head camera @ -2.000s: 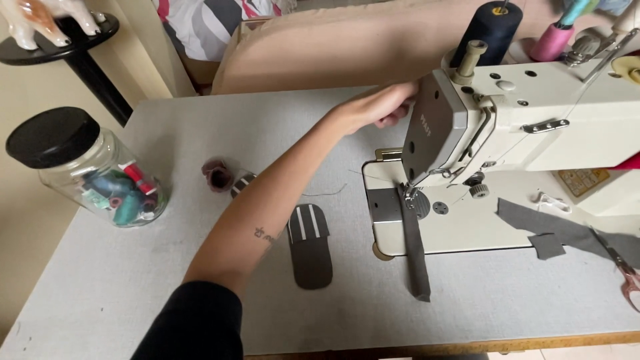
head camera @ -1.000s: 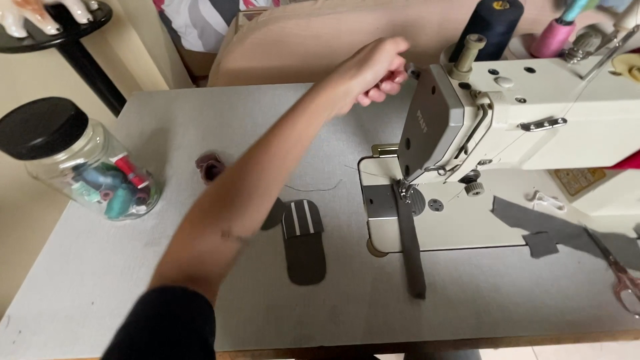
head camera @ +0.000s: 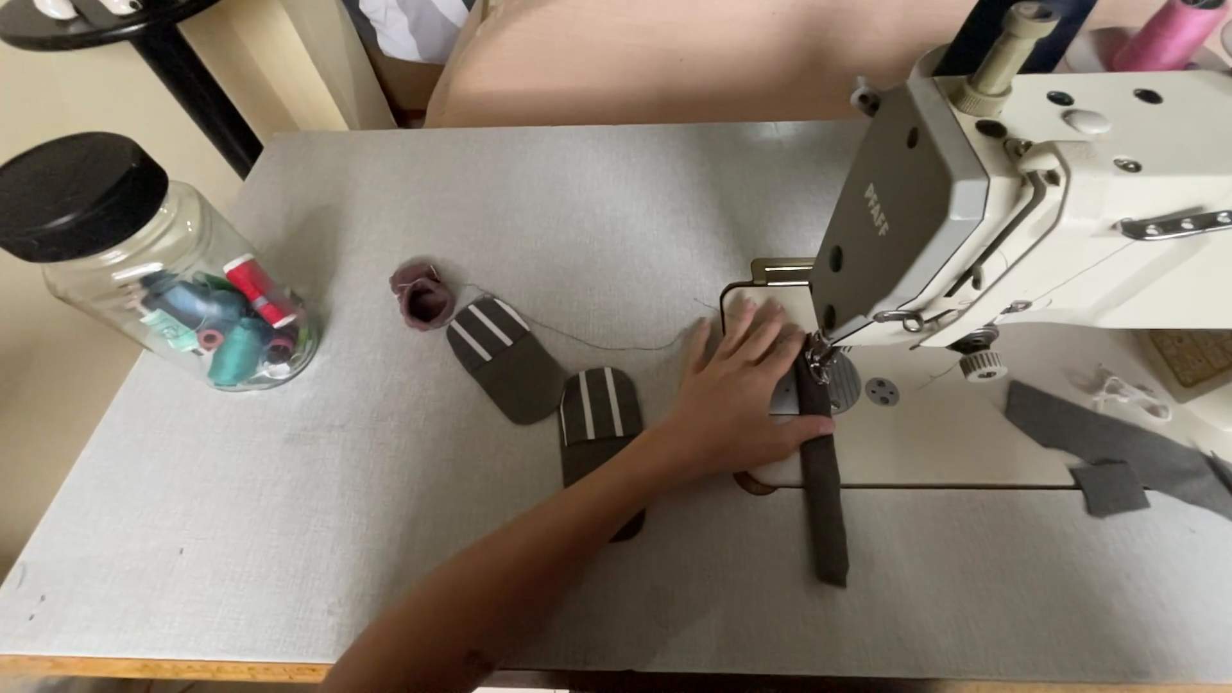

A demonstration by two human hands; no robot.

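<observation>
My left hand (head camera: 746, 404) lies flat with fingers spread on the bed of the Pfaff sewing machine (head camera: 962, 231), its thumb resting on a dark grey folded fabric strip (head camera: 824, 510). The strip's upper end sits under the presser foot (head camera: 820, 361), and its lower end hangs over onto the table. Left of the hand lie two rounded dark grey fabric pieces with white stripes, one tilted (head camera: 510, 371), the other (head camera: 602, 414) partly under my forearm. A thin thread runs from near a small mauve item (head camera: 423, 296) toward the hand. My right hand is out of view.
A clear jar (head camera: 202, 298) with a black lid and thread spools stands at the left. Grey fabric scraps (head camera: 1107, 452) lie right of the needle. A pink thread cone (head camera: 1169, 34) stands behind the machine. The table's wooden front edge (head camera: 164, 666) shows below.
My left hand has come down from beside the top of the machine head onto the bed and strip. The tilted striped piece, largely covered by the arm earlier, now shows. The view has shifted closer.
</observation>
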